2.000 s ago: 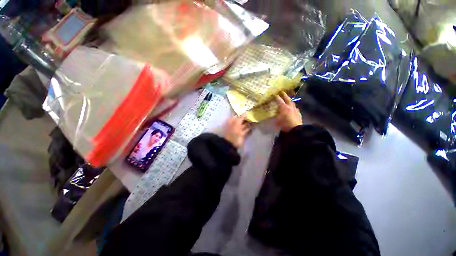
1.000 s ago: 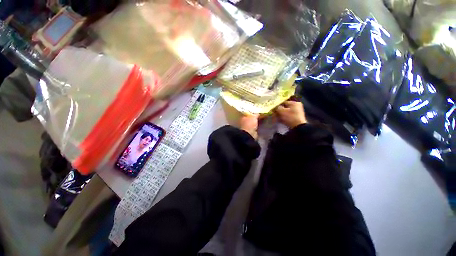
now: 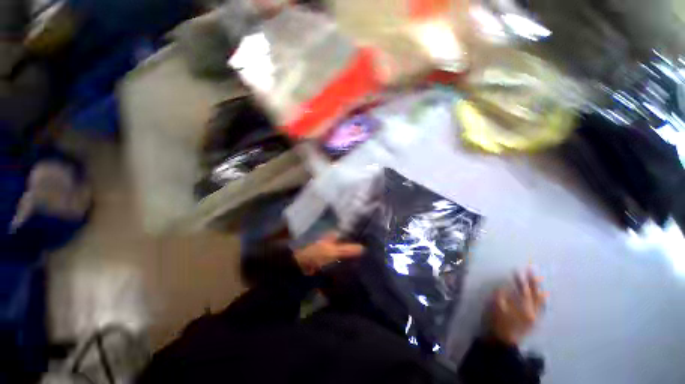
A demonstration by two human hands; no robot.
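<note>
A bagged pair of dark trousers [image 3: 428,259] lies on the white tabletop in front of me, shiny under its clear film. My left hand [image 3: 327,253] is at its left side, blurred, near dark cloth; whether it holds anything cannot be told. My right hand [image 3: 518,306] is to the right of the packet, apart from it, with its fingers spread and nothing in it. The view is blurred by head motion.
The orange-banded stack of empty poly bags [image 3: 300,67] lies at the far side, with the smartphone [image 3: 350,134] beside it. Yellow backing sheets [image 3: 518,131] lie at the far edge. Bagged trousers [image 3: 616,161] are at the far right. Blue crates [image 3: 26,262] stand at left.
The view has swung left and down. Both hands have left the yellow sheets and moved back towards me, apart. The shiny packet now shows on the table between them.
</note>
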